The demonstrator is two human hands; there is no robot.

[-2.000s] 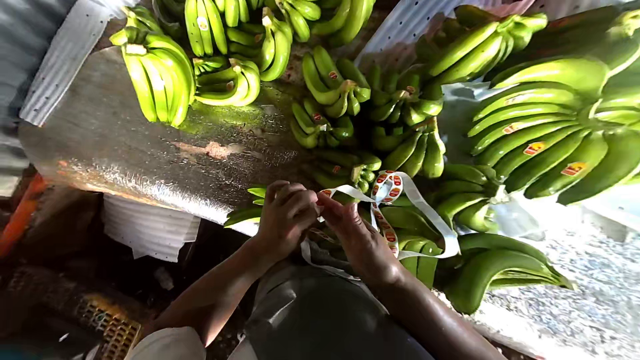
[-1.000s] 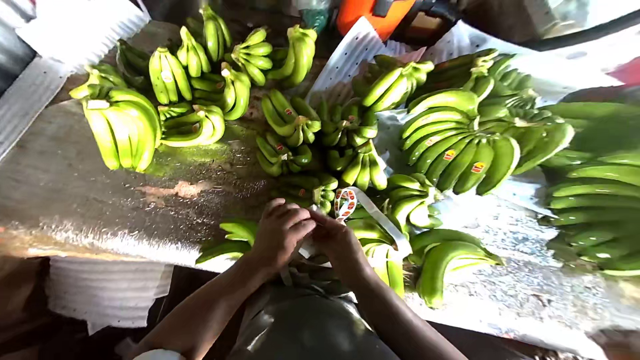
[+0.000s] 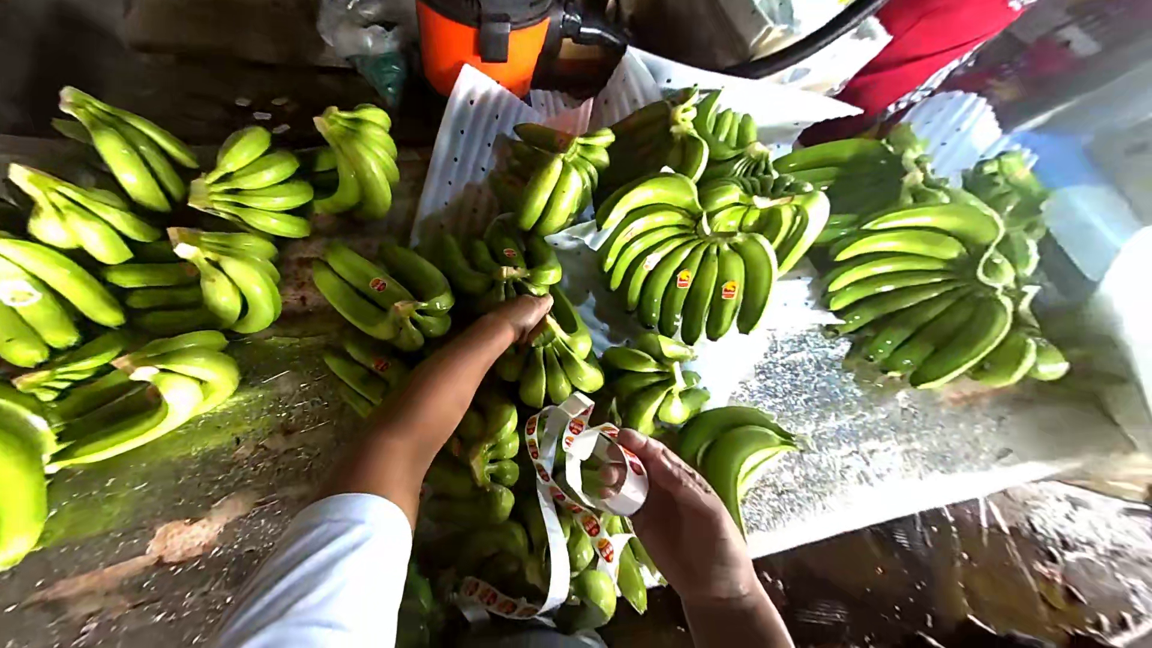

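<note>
My left hand (image 3: 524, 317) reaches forward onto a cluster of green bananas (image 3: 551, 355); its fingers are mostly hidden among the fruit, so its grip does not show. In my right hand (image 3: 679, 508) is a loosely coiled strip of stickers (image 3: 576, 450), red and orange on white backing, pinched between thumb and fingers. The strip trails down over more green bananas. Stickers mark a large banana hand (image 3: 693, 261) beyond my hands and a smaller cluster (image 3: 387, 292) left of my left hand.
More banana clusters (image 3: 252, 184) lie on the worn table (image 3: 171, 504) at left. Another large bunch (image 3: 927, 288) is at right. White perforated sheets (image 3: 463, 135) lie under fruit at the back, near an orange and black machine (image 3: 486, 45). A black hose (image 3: 810, 40) runs behind.
My hands were together near the table's front edge; now they are apart. The left has reached forward onto the bananas, while the sticker strip stays in the right. The view has shifted.
</note>
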